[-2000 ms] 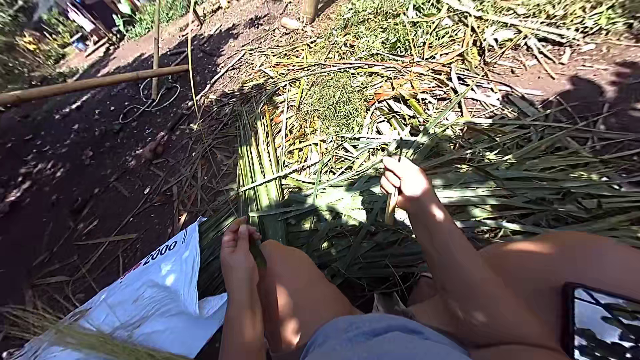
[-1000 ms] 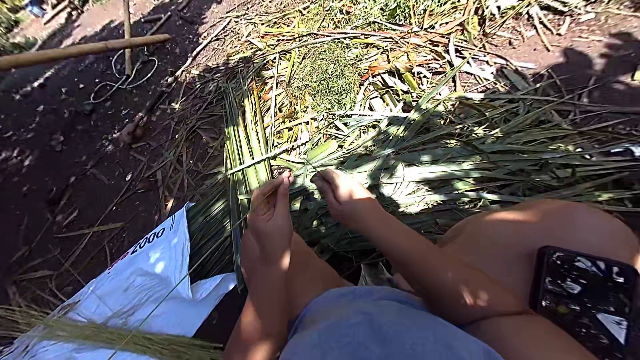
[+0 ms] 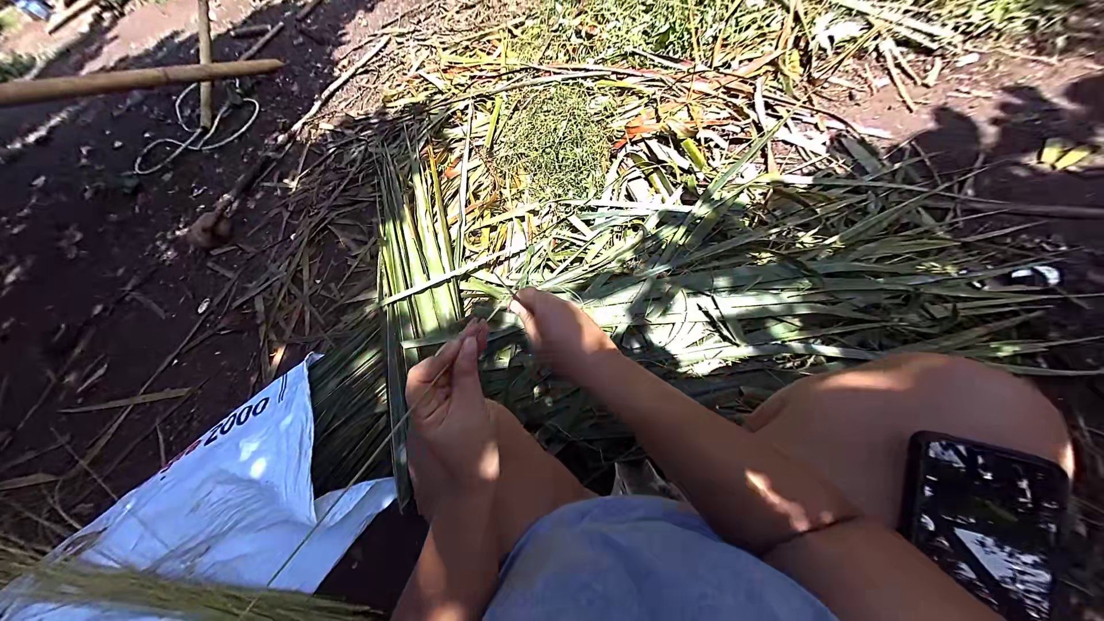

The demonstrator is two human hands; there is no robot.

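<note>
My left hand [image 3: 450, 392] is closed around a thin fibre strand [image 3: 345, 492], which trails down and left over a white plastic sack [image 3: 250, 483]. Just up and right of it, my right hand [image 3: 559, 332] pinches something thin between its fingertips, too fine to name. Beyond both hands lies a row of long green leaf strips [image 3: 423, 250], with one pale strip [image 3: 453, 276] laid across it. To the right spreads a loose heap of long green leaves [image 3: 776, 302].
A bundle of fine grass-like fibres [image 3: 172, 591] rests on the sack. A phone [image 3: 987, 517] lies at my right thigh. A bamboo pole [image 3: 138, 80], an upright stick [image 3: 205, 65] and a looped cord [image 3: 194, 142] are at the upper left. Dry leaf scraps [image 3: 673, 103] lie ahead.
My hands, apart two seconds ago, have come close together, the right one having moved left and down. A thin strand now shows trailing from my left hand. The view has shifted somewhat.
</note>
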